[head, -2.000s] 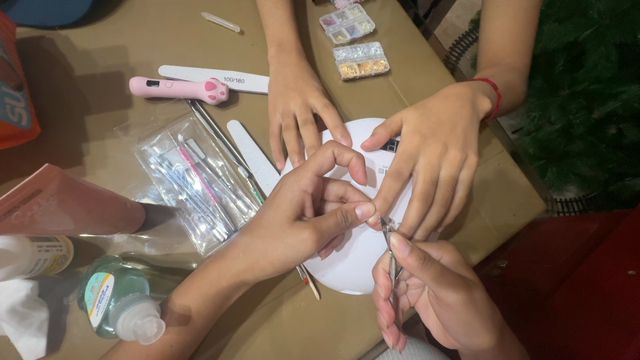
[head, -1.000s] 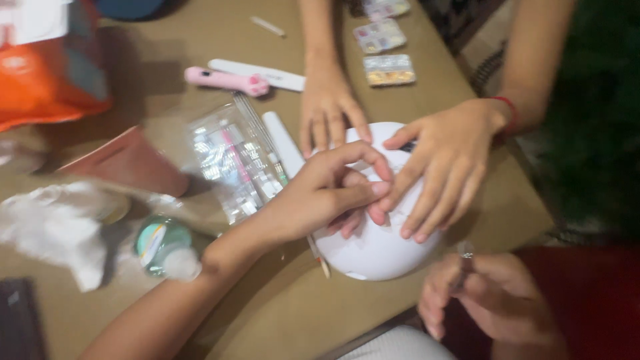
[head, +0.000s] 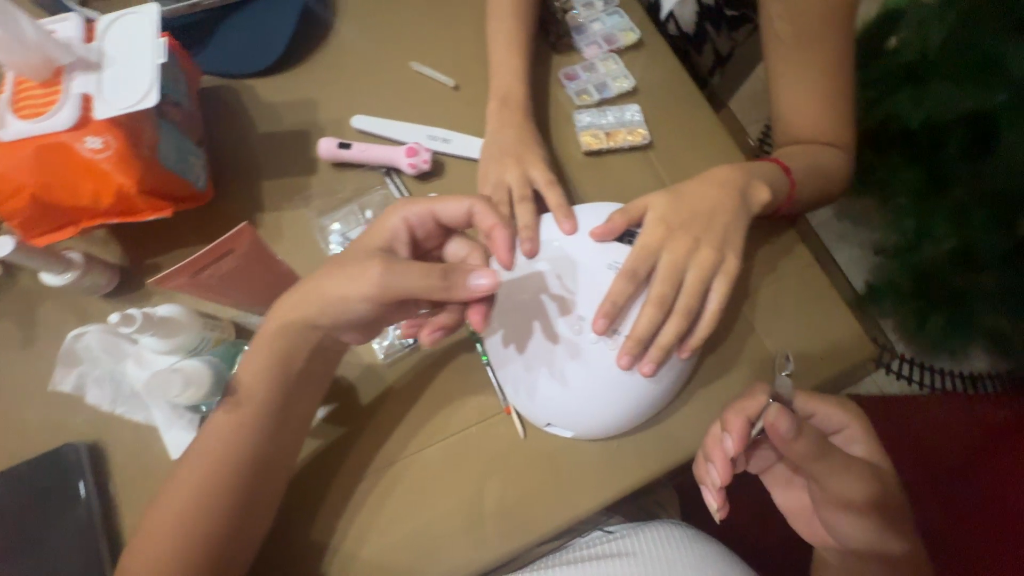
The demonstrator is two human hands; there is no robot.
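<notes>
My left hand (head: 408,276) is raised at the left edge of a white domed nail lamp (head: 592,376), thumb close to the curled fingers; whether anything small is between them cannot be told. At the lower right, beyond the table edge, my right hand (head: 800,464) holds metal cuticle nippers (head: 782,384), jaws pointing up. Another person's hand (head: 688,256) lies spread on the lamp's right side. That person's other hand (head: 524,176) rests with its fingertips at the lamp's upper left. A thin nail brush (head: 492,372) and a pointed wooden stick (head: 518,424) lie beside the lamp.
A pink handheld lamp (head: 372,154) and a white nail file (head: 416,136) lie behind my left hand. Decoration boxes (head: 612,128) stand at the top. At left are an orange wipes pack (head: 104,176), a pink tube (head: 232,268), white bottles (head: 172,328), tissue (head: 104,368) and a dark flat object (head: 56,512).
My left hand has let go of the other person's finger and moved left. My right hand, with the nippers, has moved away from that finger to the lower right. The view has shifted left.
</notes>
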